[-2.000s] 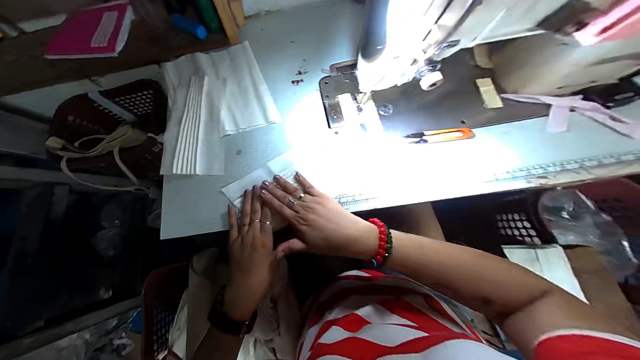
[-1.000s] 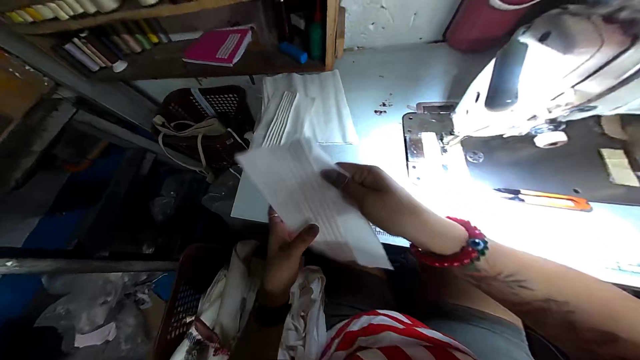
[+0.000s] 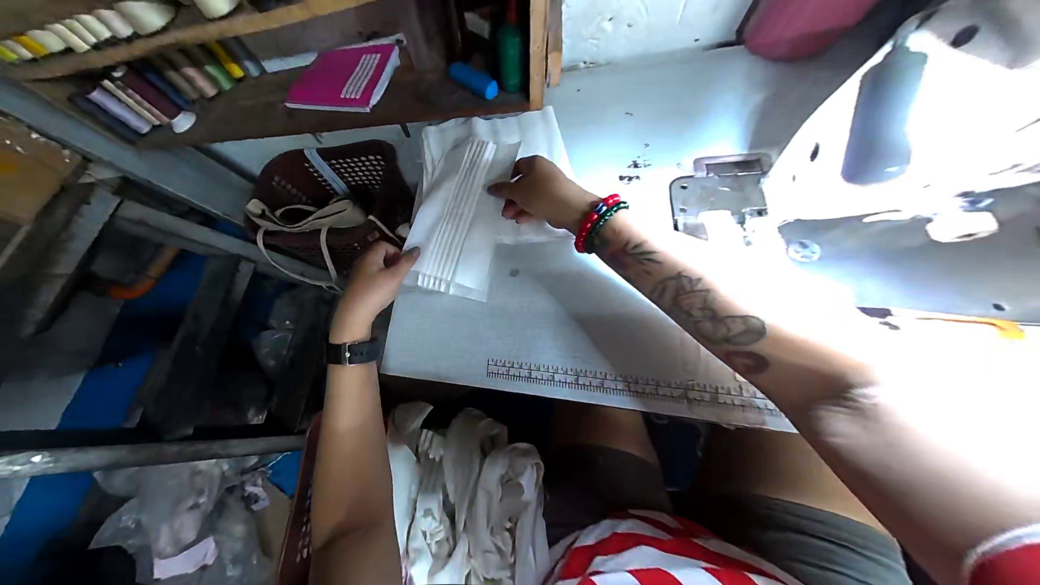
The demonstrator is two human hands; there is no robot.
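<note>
A pleated white fabric piece (image 3: 455,219) lies over other white fabric (image 3: 532,134) at the far left of the sewing table. My left hand (image 3: 375,284) pinches its near left corner between thumb and fingers. On its right edge rests my right hand (image 3: 540,193), fingers curled; whether they grip the cloth cannot be told. The sewing machine (image 3: 910,138) stands to the right under a bright light, its metal needle plate (image 3: 719,199) left of the head. An orange-handled tool (image 3: 975,319), washed out by glare, lies near the machine.
A printed ruler scale (image 3: 634,385) runs along the table's front edge. Left of the table sits a brown perforated basket (image 3: 382,171) with straps. Thread spools (image 3: 138,101), a pink notebook (image 3: 345,77) and a blue cylinder (image 3: 473,80) are on the wooden shelf. White cloth (image 3: 471,496) hangs below the table.
The pleated piece, held up over the table's front edge a second ago, is now on the fabric pile at the back left. Both hands have moved there with it.
</note>
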